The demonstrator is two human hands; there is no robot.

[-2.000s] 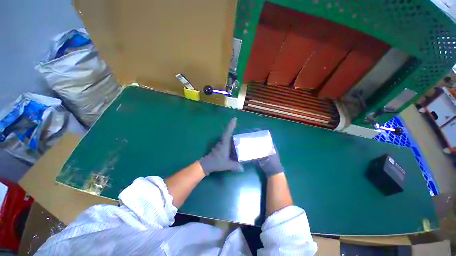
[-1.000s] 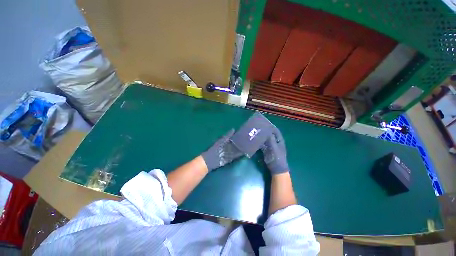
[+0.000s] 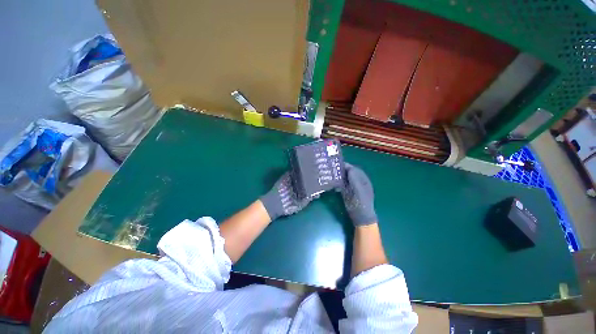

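A dark product box (image 3: 317,168) with white print and a small white label is held between my two hands over the middle of the green tabletop (image 3: 215,169). My left hand (image 3: 285,197), in a grey glove, grips its left and lower side. My right hand (image 3: 358,194), also gloved in grey, holds its right side. A second dark product box (image 3: 518,222) sits on the right part of the tabletop. I cannot make out the film on the boxes.
Rust-red curtain strips (image 3: 388,78) hang over the roller conveyor (image 3: 385,136) in the green tunnel. A rod with a dark knob (image 3: 274,112) and a yellow holder (image 3: 253,118) are at the back edge. Whitish sacks (image 3: 104,98) stand left. Dark boxes (image 3: 490,326) show at the bottom right.
The box in my hands has been turned, from a bright, glaring face to a logo face and now to a face with rows of print. The curtain strips have shifted.
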